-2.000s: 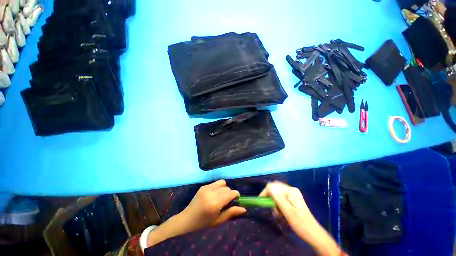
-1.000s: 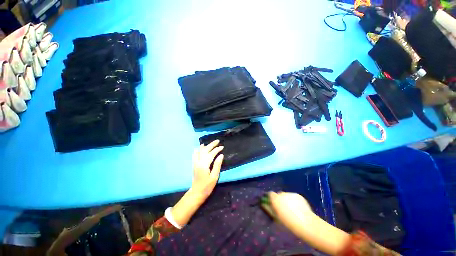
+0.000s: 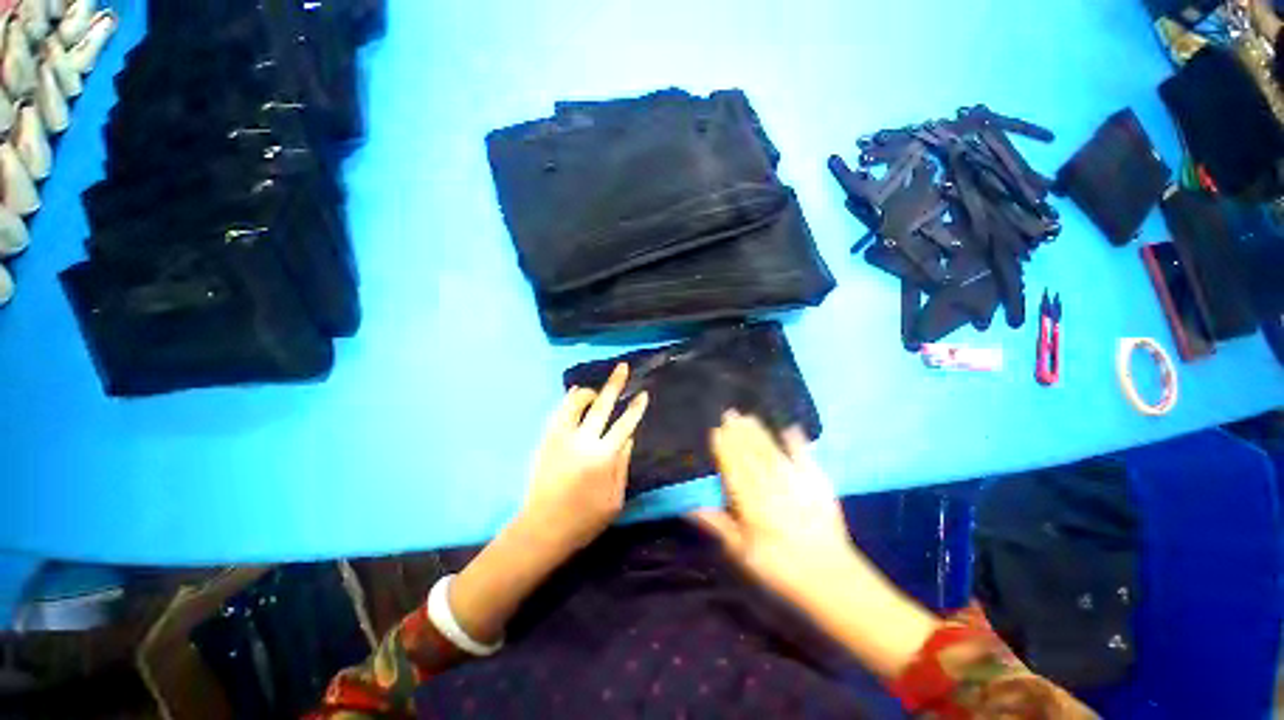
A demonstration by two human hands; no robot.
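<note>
A black pouch (image 3: pixel 704 387) lies flat near the table's front edge. A narrow dark strap lies along its upper left part, partly under my fingers. My left hand (image 3: pixel 580 457) rests with its fingertips on the pouch's left part, fingers spread. My right hand (image 3: pixel 772 492) is blurred and lies over the pouch's lower right part; whether it holds anything cannot be told. The green tool does not show. A pile of black pouches (image 3: pixel 641 197) lies just behind.
An overlapping row of black pouches (image 3: pixel 204 317) lies at left, beside pale goods (image 3: pixel 28 113). At right are a heap of black straps (image 3: pixel 958 211), a pink-and-white packet (image 3: pixel 962 357), red snips (image 3: pixel 1049 341), a tape roll (image 3: pixel 1148 376) and a dark phone-like rectangle (image 3: pixel 1177 300).
Two seconds ago both hands were below the table edge with a green tool. My left hand went onto the pouch first, then my right hand moved up to it. The tool is no longer visible.
</note>
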